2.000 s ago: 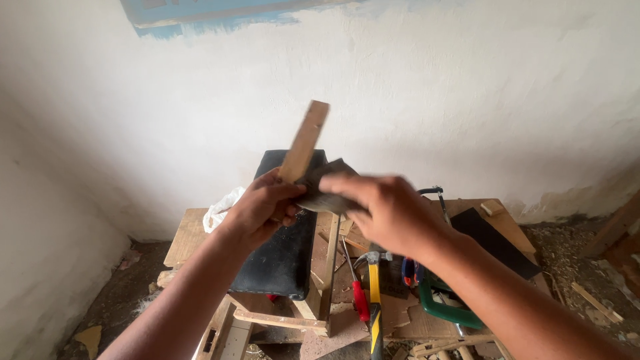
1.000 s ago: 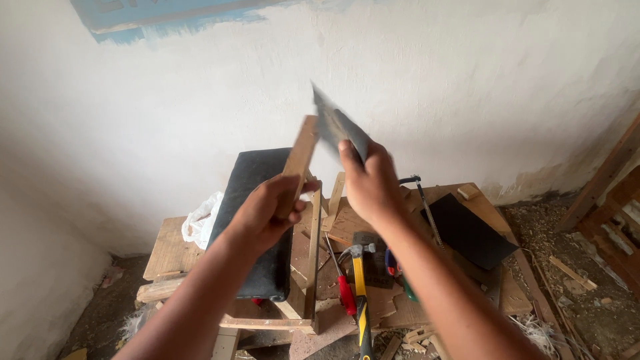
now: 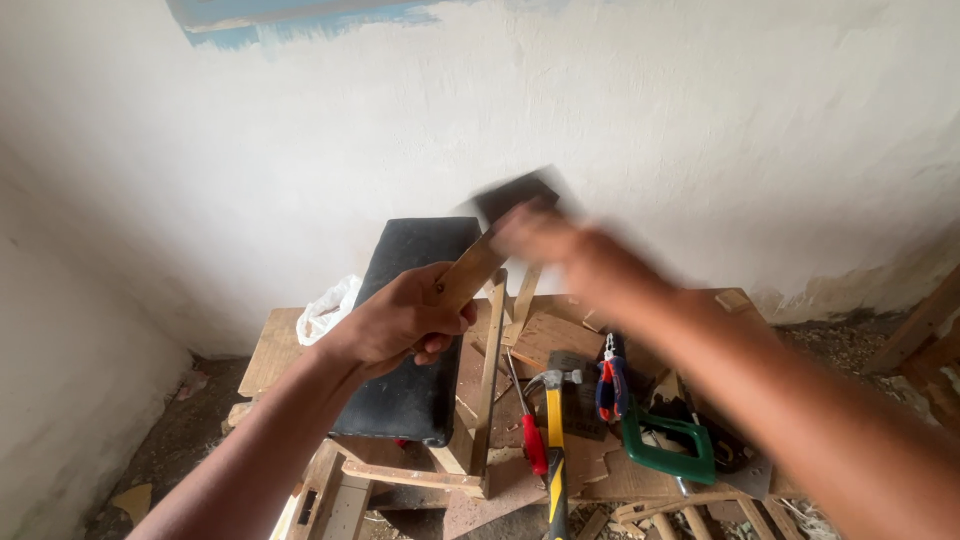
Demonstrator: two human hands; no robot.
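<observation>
My left hand (image 3: 412, 319) grips the lower part of a flat wooden strip (image 3: 466, 277), which tilts up to the right above a black padded seat (image 3: 416, 360). At the strip's upper end, my right hand (image 3: 536, 232), blurred, holds a dark sheet, seemingly sandpaper (image 3: 517, 196), against or just over the wood; contact cannot be told. Below the hands, a claw hammer (image 3: 555, 420) with a yellow and black handle and a red-handled screwdriver (image 3: 534, 442) lie on the workbench. Pliers (image 3: 611, 382) with blue and red handles lie to the right of the hammer.
A green-handled saw (image 3: 667, 450) lies at the bench's right side. A wooden frame (image 3: 491, 375) stands beside the seat, and a white plastic bag (image 3: 328, 309) is at its left. Wood offcuts and scraps lie on the workbench (image 3: 274, 349) and floor. A white wall rises behind.
The dark sheet and my right hand have moved from beside the strip's tip to over its upper end. The strip leans further right than a second ago.
</observation>
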